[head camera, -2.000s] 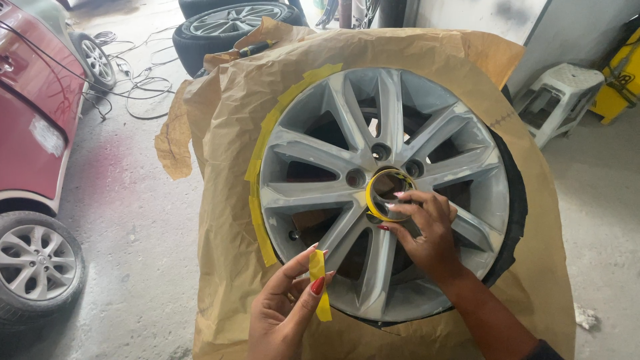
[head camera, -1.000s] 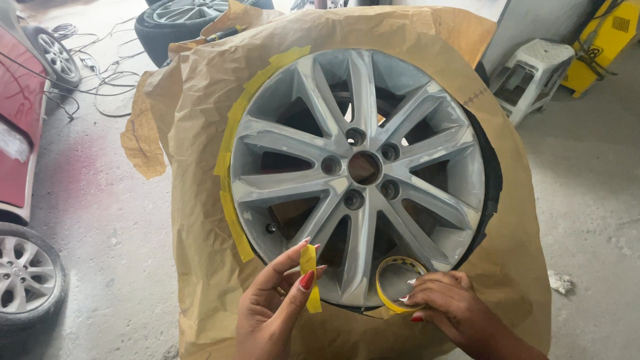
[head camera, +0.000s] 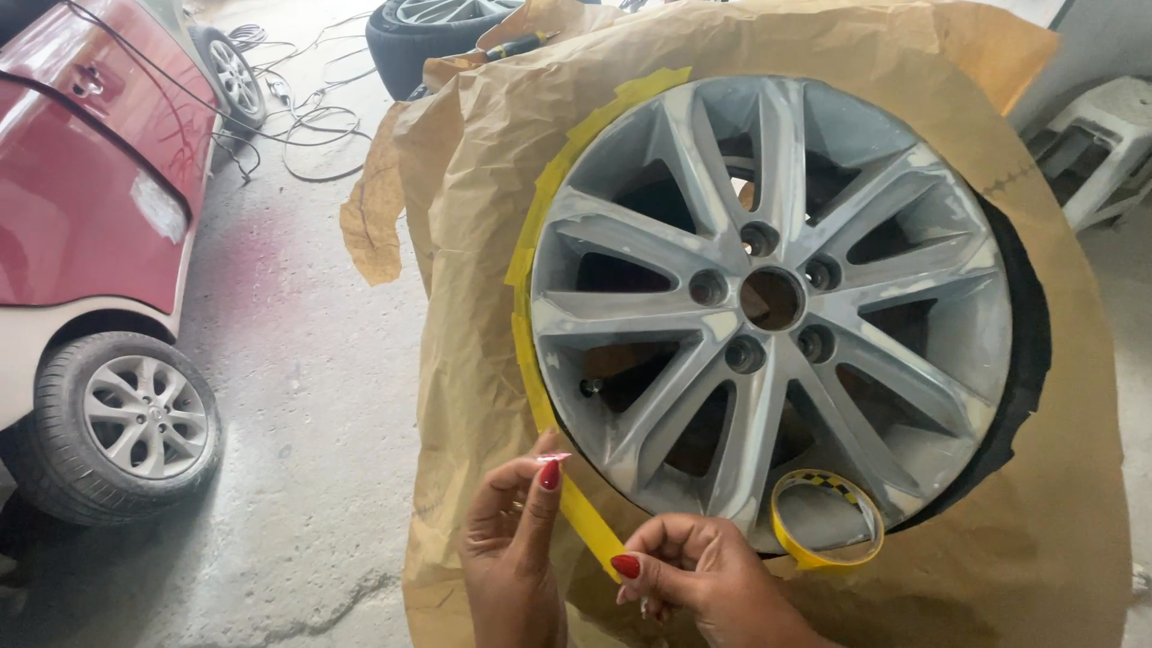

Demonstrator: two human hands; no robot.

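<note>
A grey alloy wheel rim (head camera: 774, 297) lies face up, with brown masking paper (head camera: 477, 234) around it. Yellow masking tape (head camera: 529, 360) runs along the rim's left edge over the paper. Between my hands a short strip of yellow tape (head camera: 587, 522) is stretched at the lower left of the rim. My left hand (head camera: 522, 531) pinches its upper end between thumb and fingers; my right hand (head camera: 697, 576) pinches its lower end. The roll of yellow tape (head camera: 837, 553) rests on the lower edge of the rim, just beyond my right hand. Black tire (head camera: 1021, 351) shows at the right edge.
A red car (head camera: 99, 171) with its wheel (head camera: 135, 423) stands at the left. Cables (head camera: 315, 135) lie on the concrete floor (head camera: 306, 360). Another tire (head camera: 396, 54) is behind the paper, near a dark-handled tool (head camera: 513, 47). A white plastic stool (head camera: 1102, 135) stands at the right.
My right hand has let go of the tape roll, now on the rim, and has moved left to the strip. Two seconds ago it held the roll over the rim's hub.
</note>
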